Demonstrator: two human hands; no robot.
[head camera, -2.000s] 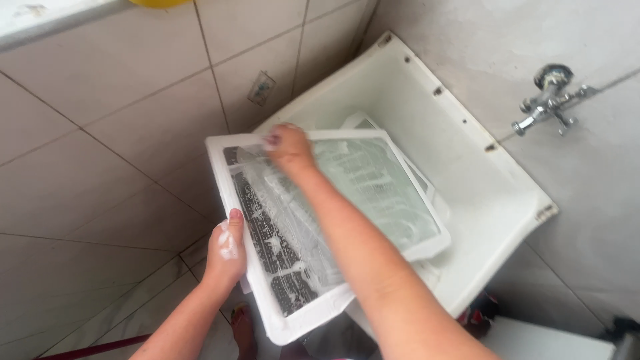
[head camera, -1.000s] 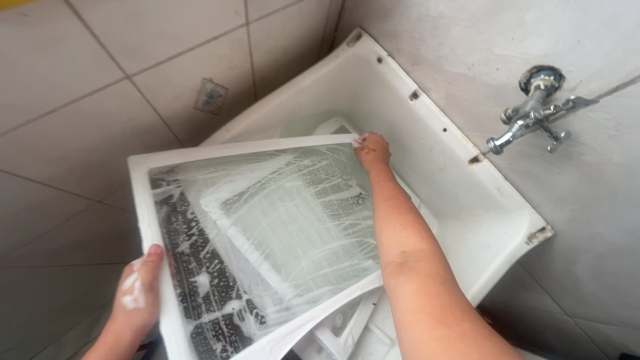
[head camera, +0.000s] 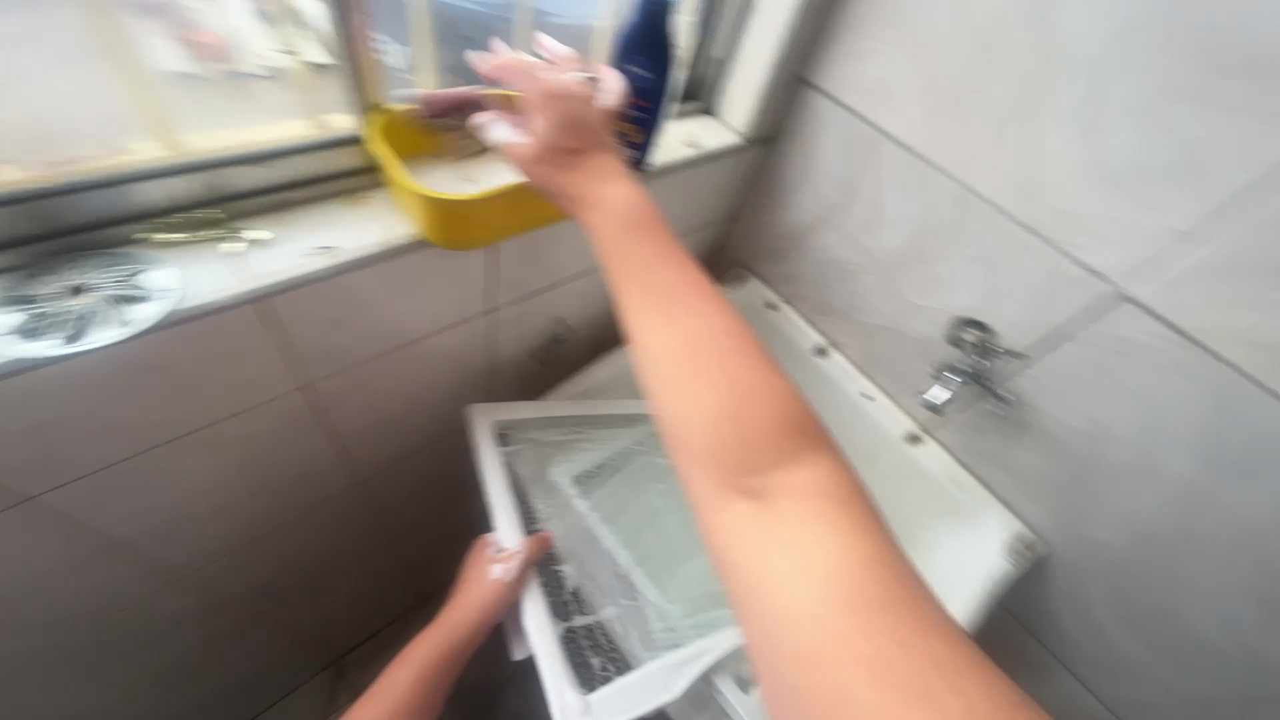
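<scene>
My left hand (head camera: 500, 570), with white suds on its back, grips the left side of a white-framed glass refrigerator shelf (head camera: 620, 520). Streaks of foam cover the glass, and the shelf is tilted over a white laundry sink (head camera: 900, 470). Raised above a yellow plastic tub (head camera: 470, 215) on the window sill, my right hand (head camera: 560, 115) has its fingers spread and foam on them. A dark blue bottle (head camera: 645, 80) stands just behind it. My right forearm hides part of the shelf and sink.
A chrome tap (head camera: 965, 370) juts from the tiled wall right of the sink. On the sill (head camera: 330, 235), a round silvery disc-like object (head camera: 85, 300) and small yellowish items (head camera: 200, 230) lie left of the tub. Another white frame (head camera: 735, 690) shows below the shelf.
My right hand has left the shelf and moved up to the yellow tub at the window. My left hand still holds the shelf's side. The view has swung up toward the sill.
</scene>
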